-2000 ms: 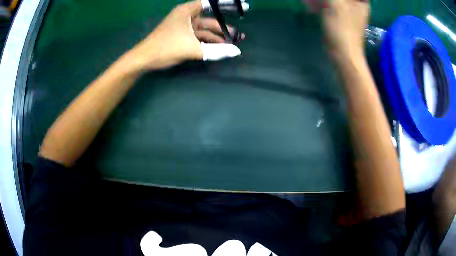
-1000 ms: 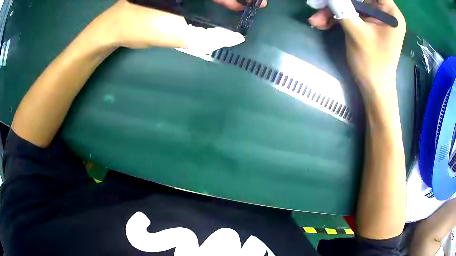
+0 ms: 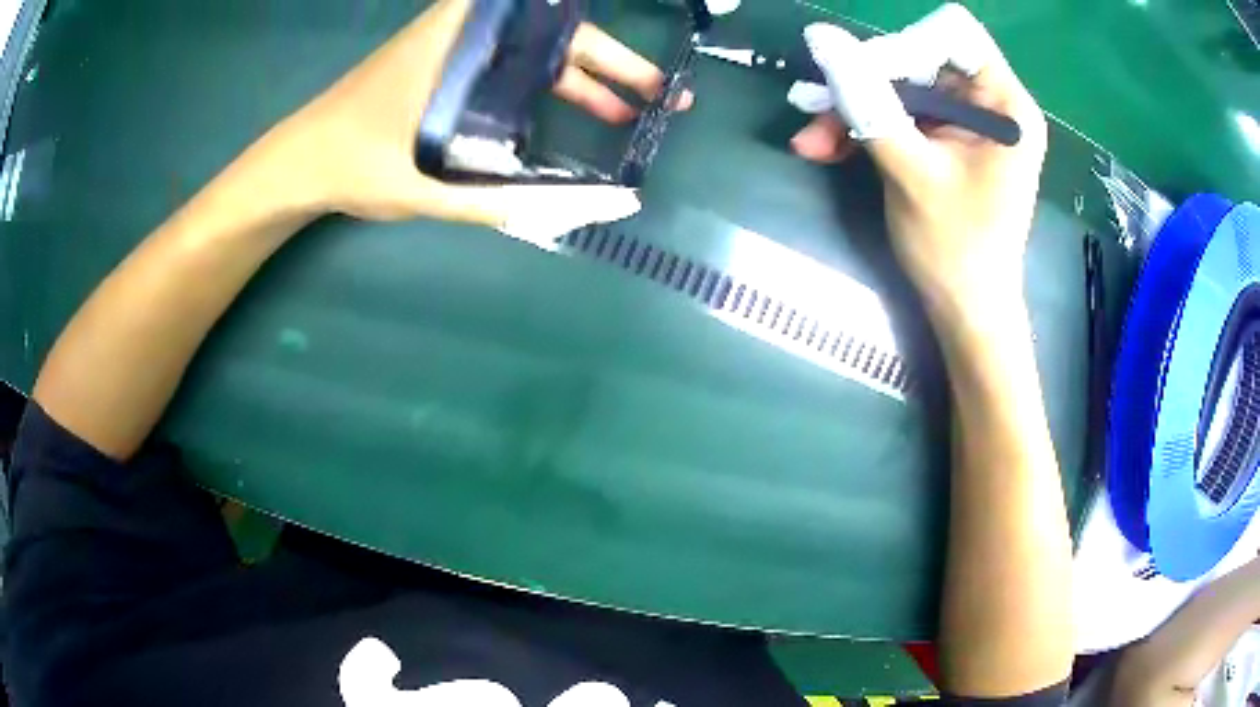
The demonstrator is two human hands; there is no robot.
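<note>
My left hand, with a white finger cot on the thumb, holds a black phone-sized frame upper left. Its fingers show through the frame's opening. My right hand, with white cots on thumb and finger, grips black-handled tweezers. Their pale tips point left toward the frame's right side, with a gap between. A carrier tape strip with a row of dark pockets and a clear edge lies slanting on the mat below both hands, its left end by my left thumb.
The dark green mat bends toward the rim. A blue component reel stands at the right, with a long thin black tool and shiny clear film beside it. Another person's arm shows at lower right, near a white surface.
The view has shifted, so the hands and tape sit lower and the reel shows more fully. The black frame now shows its opening, and the tweezer tips have come into view.
</note>
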